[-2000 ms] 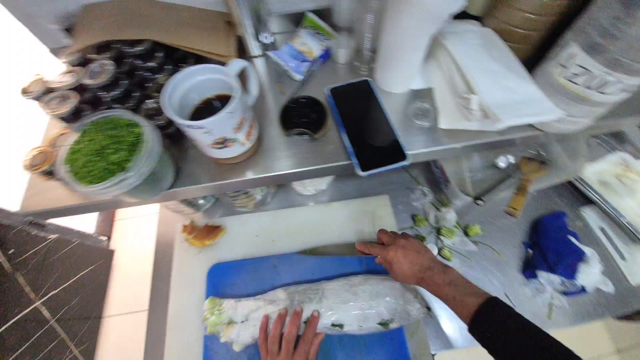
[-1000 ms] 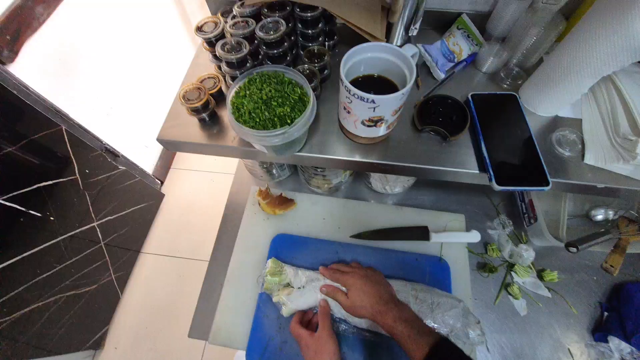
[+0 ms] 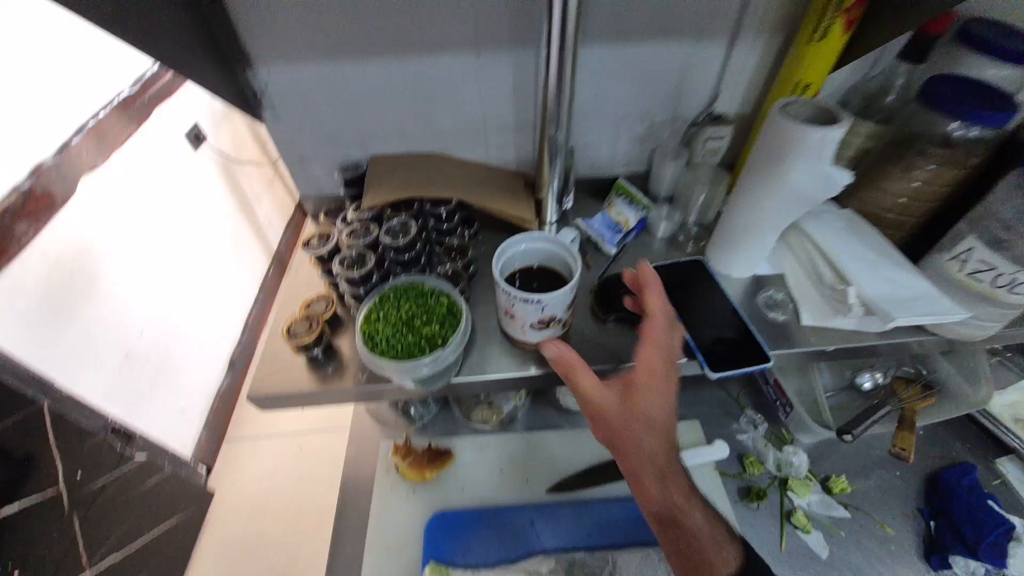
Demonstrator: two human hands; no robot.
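Observation:
My right hand (image 3: 632, 392) is raised over the steel shelf, thumb and fingers apart, holding nothing. Its thumb tip is by the lower side of a white printed mug (image 3: 534, 308) of dark liquid; whether they touch I cannot tell. Behind the fingers are a small dark round dish (image 3: 612, 300) and a phone (image 3: 708, 316). Below, a knife (image 3: 588, 477) lies on a white cutting board (image 3: 488, 464), partly hidden by my wrist. A plastic-wrapped bundle (image 3: 552, 565) shows at the bottom edge on a blue board (image 3: 536, 526). My left hand is out of view.
A tub of chopped green herbs (image 3: 412, 324) and stacked lidded sauce cups (image 3: 360, 268) stand left of the mug. A paper towel roll (image 3: 772, 184), napkins (image 3: 860, 280) and large jars (image 3: 984, 264) stand right. Green trimmings (image 3: 792, 488) and a blue cloth (image 3: 968, 516) lie below.
My right hand has left the wrapped bundle and risen to the mug. My left hand, on the bundle before, has gone out of view. The view has tilted up.

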